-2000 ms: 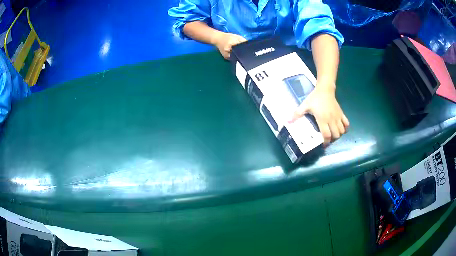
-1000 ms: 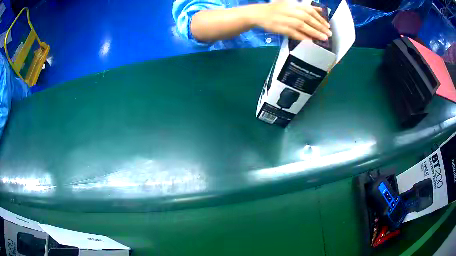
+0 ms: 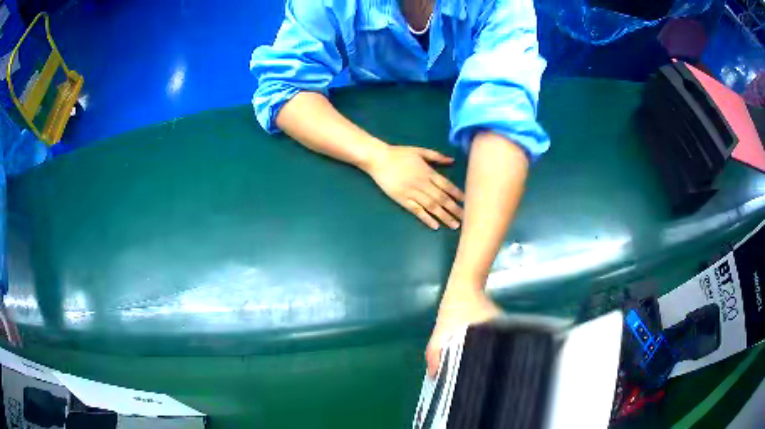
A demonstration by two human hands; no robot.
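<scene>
Neither of my hands is in view. Nearest me, on the green belt (image 3: pixel 335 377), an open retail box (image 3: pixel 507 377) stands blurred and cut off by the bottom edge. Dark foam fills it and its white flap (image 3: pixel 591 360) is raised. The hand (image 3: pixel 460 323) of a person across the bench holds its left side. To its right lies a battery tester (image 3: pixel 653 337) with blue trim, with red clips (image 3: pixel 633 402) below it, partly hidden by the box.
The person's other hand (image 3: pixel 419 184) lies flat on the dark green bench (image 3: pixel 210 209). Black foam inserts (image 3: pixel 684 134) and a pink sheet (image 3: pixel 730 117) stand at the right. A BT200 carton (image 3: pixel 713 314) lies lower right. White-flapped boxes (image 3: pixel 126 402) stand lower left.
The person across the bench has opened the box, turned it and moved it from the bench down to the belt. That person's body has come back into view. The lower-left boxes have shifted slightly left.
</scene>
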